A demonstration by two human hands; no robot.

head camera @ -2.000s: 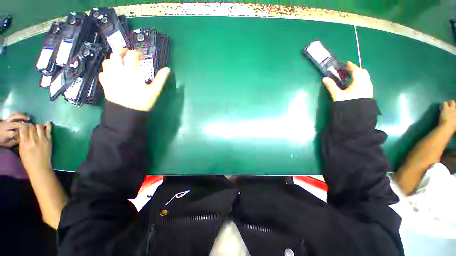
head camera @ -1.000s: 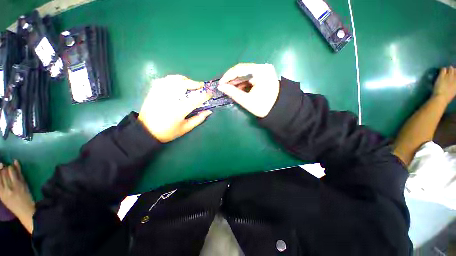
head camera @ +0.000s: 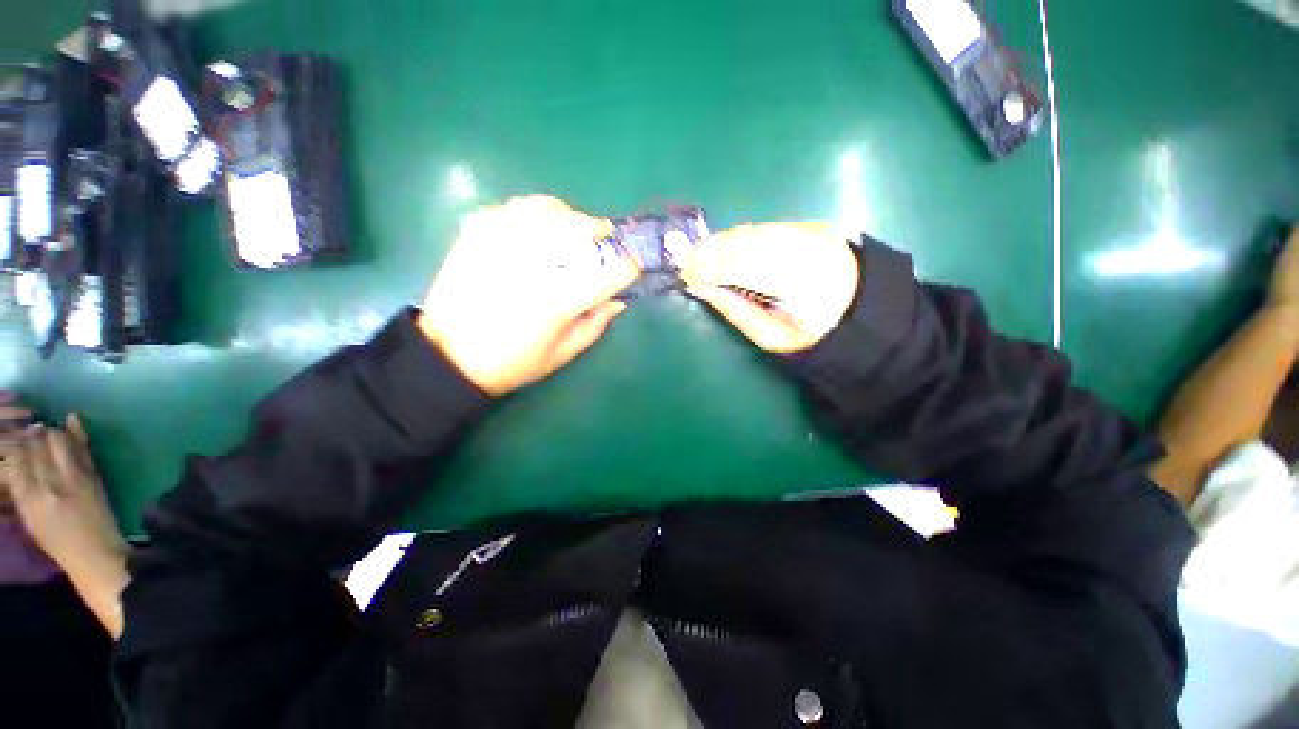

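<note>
A dark handset housing (head camera: 658, 239) is held low over the green bench in front of me; its round-part end shows between my hands. My left hand (head camera: 524, 292) grips its left part and hides most of it. My right hand (head camera: 781, 282) is at its right end, fingertips close to the round part. A slim dark tool (head camera: 751, 295) shows at my right hand's fingers. Glare hides the fingertip detail, and I cannot tell whether the right fingers touch the housing.
A neat stack of handsets (head camera: 285, 157) and a looser heap (head camera: 89, 214) lie at left. A single handset (head camera: 972, 74) lies at upper right beside a thin white line (head camera: 1056, 214). Another person's hand (head camera: 57, 491) is at left and a forearm (head camera: 1237, 373) at right.
Over two seconds, both hands came together at the centre, now holding a housing. Since one second ago, they shifted slightly right in view and more of the round-part end shows.
</note>
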